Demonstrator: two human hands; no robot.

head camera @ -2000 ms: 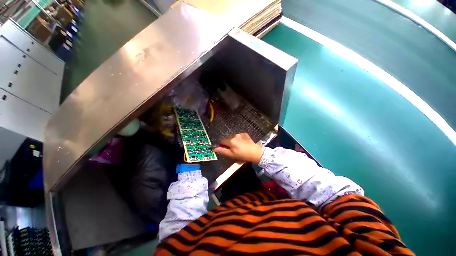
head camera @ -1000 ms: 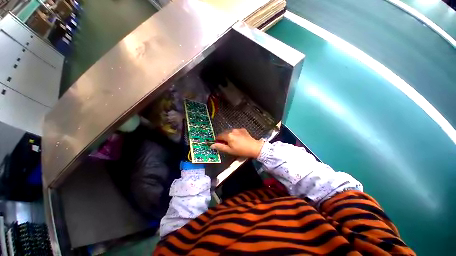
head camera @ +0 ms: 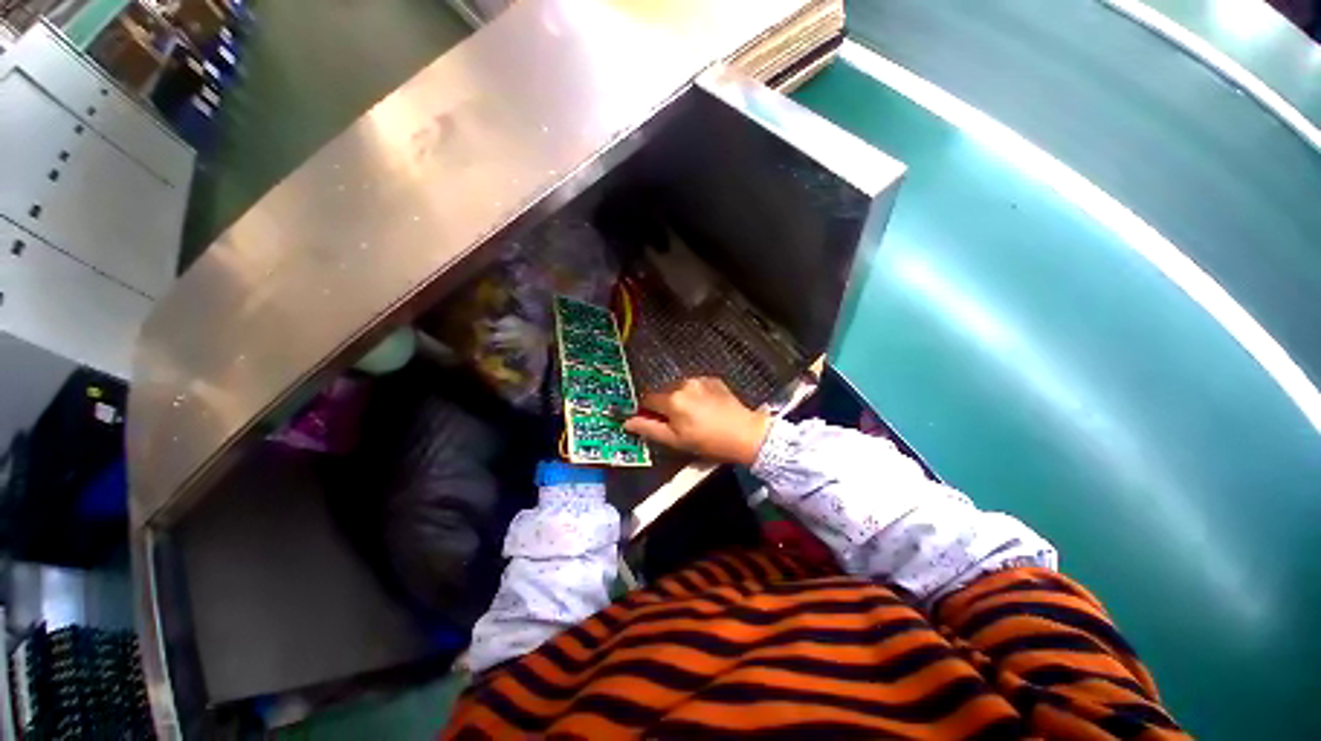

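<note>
A long green PCB panel (head camera: pixel 600 384) with pale edges is held inside the open metal enclosure, its near end towards me. My left hand is hidden under the panel's near end; only its blue cuff band (head camera: pixel 569 473) and whitish sleeve show, in line with the panel. My right hand (head camera: pixel 700 421) is at the panel's right edge, near its lower part, with the fingers pinched together. A small, thin dark tool shows at the right fingertips over the panel; most of it is hidden in the fingers.
The metal enclosure (head camera: pixel 348 188) surrounds the work, with a raised wall at right. Inside are clear plastic bags (head camera: pixel 543 282), a black bag (head camera: pixel 435 492), a purple bag and a yellow-red curved thing (head camera: pixel 626 310). Cardboard sheets (head camera: pixel 790 47) lie behind; a green bench (head camera: pixel 1043 362) is at right.
The panel and my left wrist have shifted slightly right in view. My right hand stays at the panel's right edge. The view has also shifted a little.
</note>
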